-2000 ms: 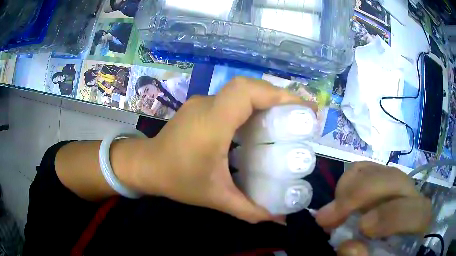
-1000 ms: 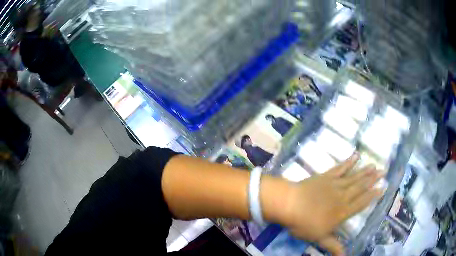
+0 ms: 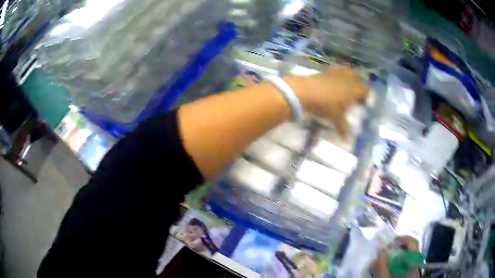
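A clear blister tray (image 3: 255,209) with a bluish edge lies on the table, holding white housings (image 3: 320,176) in two columns. My left hand (image 3: 334,98) is over the tray's far end, blurred, with its fingers bent down at a white housing (image 3: 355,117); whether it grips it I cannot tell. My right hand (image 3: 388,258) is at the lower right edge, small and blurred, closed around a dispenser whose green end (image 3: 407,264) shows. The dispenser's tip is not visible.
A tall stack of clear trays (image 3: 135,59) with blue edges stands left of the tray. More clear plastic (image 3: 353,32) lies behind. On the right are crumpled white sheets (image 3: 418,209), a dark phone-like rectangle (image 3: 440,242) and a blue, orange and white packet (image 3: 453,76).
My left hand held three housings, then was spread low over the tray without them; now it is at the tray's far end, fingers bent. The view has swung left, and my right hand shows again.
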